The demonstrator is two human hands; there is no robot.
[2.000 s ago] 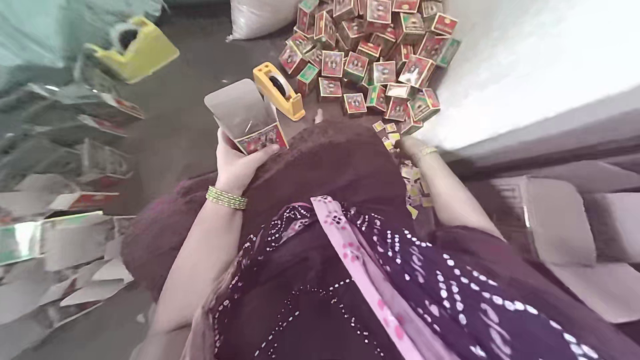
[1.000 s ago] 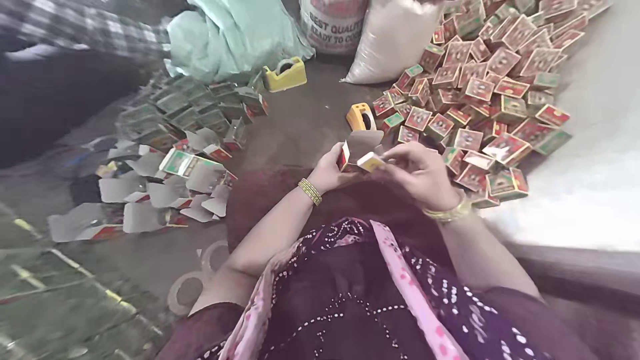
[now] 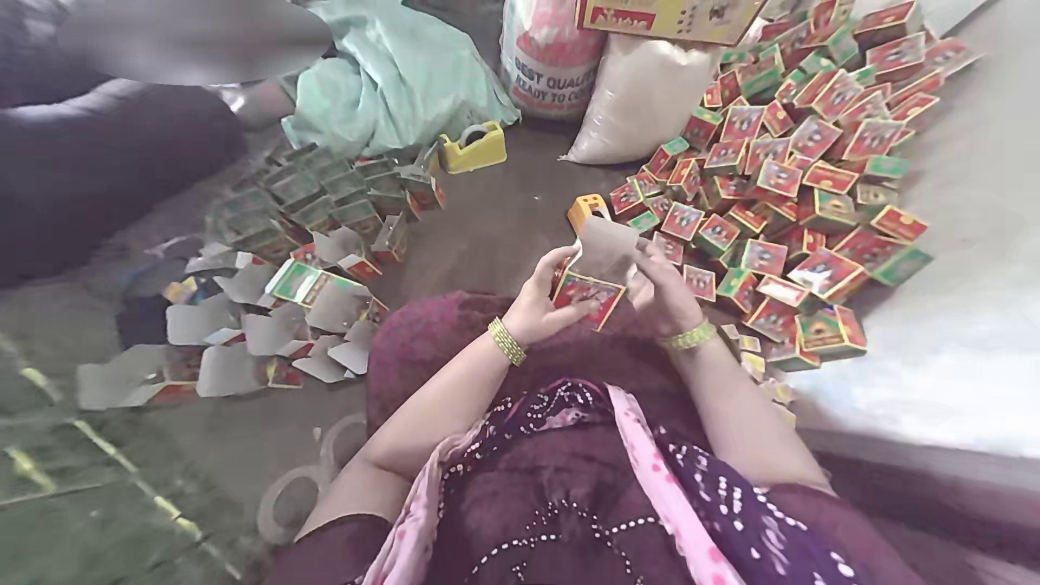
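In the middle of the head view, my left hand [image 3: 548, 301] holds a small red printed cardboard box [image 3: 589, 299], its thumb across the printed face. The box's grey inner flap [image 3: 605, 246] stands raised. My right hand [image 3: 662, 292] is at the flap's right edge, fingers bent; whether it grips the flap is unclear. Just behind the box stands an orange tape dispenser [image 3: 587, 211], partly hidden by the flap. Small yellowish packets [image 3: 751, 363] lie near my right wrist.
Closed red and green boxes [image 3: 764, 256] form a large pile at right. Open-flapped boxes [image 3: 223, 370] lie at left, near a yellow tape dispenser [image 3: 479, 150] and a green cloth [image 3: 390, 81]. A white sack [image 3: 642, 101] stands at the back. Another person's dark-clothed leg [image 3: 114, 162] is at upper left.
My right hand, low among the small packets two seconds ago, came up to the box and held a small yellowish piece there one second ago. That piece is no longer visible.
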